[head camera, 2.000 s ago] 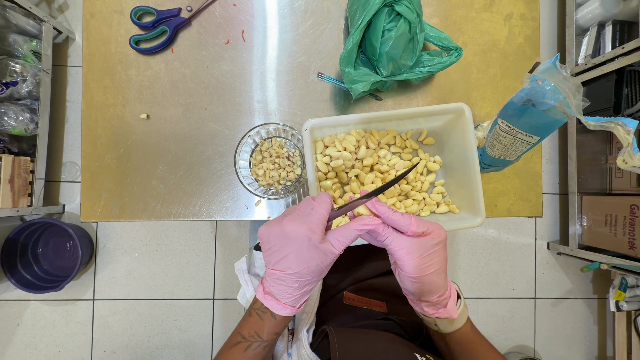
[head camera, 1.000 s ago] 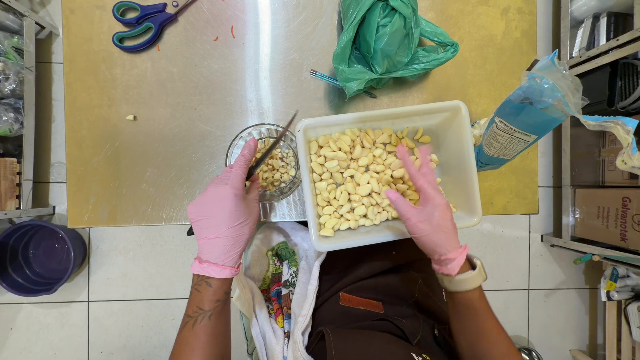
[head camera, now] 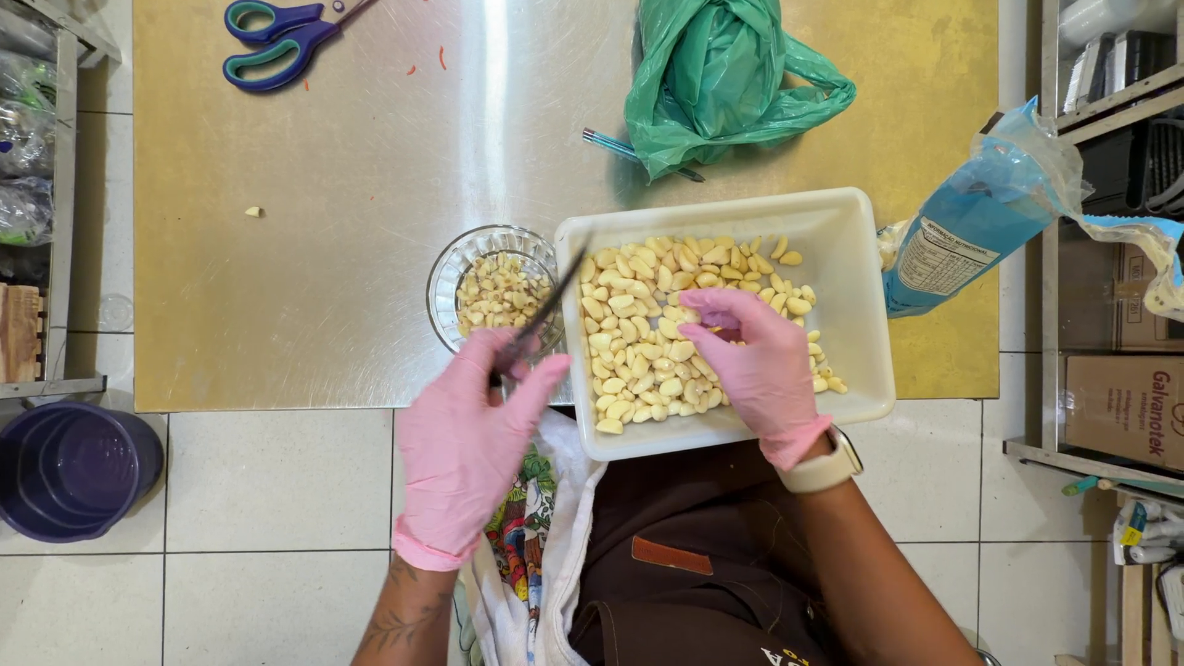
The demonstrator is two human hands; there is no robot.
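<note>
My left hand [head camera: 476, 435], in a pink glove, holds a dark-bladed knife [head camera: 555, 296], its blade pointing up over the gap between a glass bowl and a white plastic tub. Small cut pieces, seemingly garlic, lie in the glass bowl [head camera: 444, 268]. Peeled garlic cloves [head camera: 647, 356] cover much of the floor of the white tub [head camera: 856, 305]. Over the cloves is my right hand [head camera: 754, 356], also gloved in pink, with thumb and index finger close together near a clove; whether it grips that clove cannot be told.
Blue-handled scissors [head camera: 277, 46] lie at the table's upper left. A green plastic bag [head camera: 717, 83] and a pen [head camera: 615, 145] lie beyond the tub, an opened blue packet [head camera: 962, 245] at its right. A purple bucket [head camera: 79, 472] stands on the floor, shelves [head camera: 1050, 277] at the right.
Two seconds ago both hands were together at the knife in front of the tub. They have since parted, the left with the knife near the bowl, the right over the cloves.
</note>
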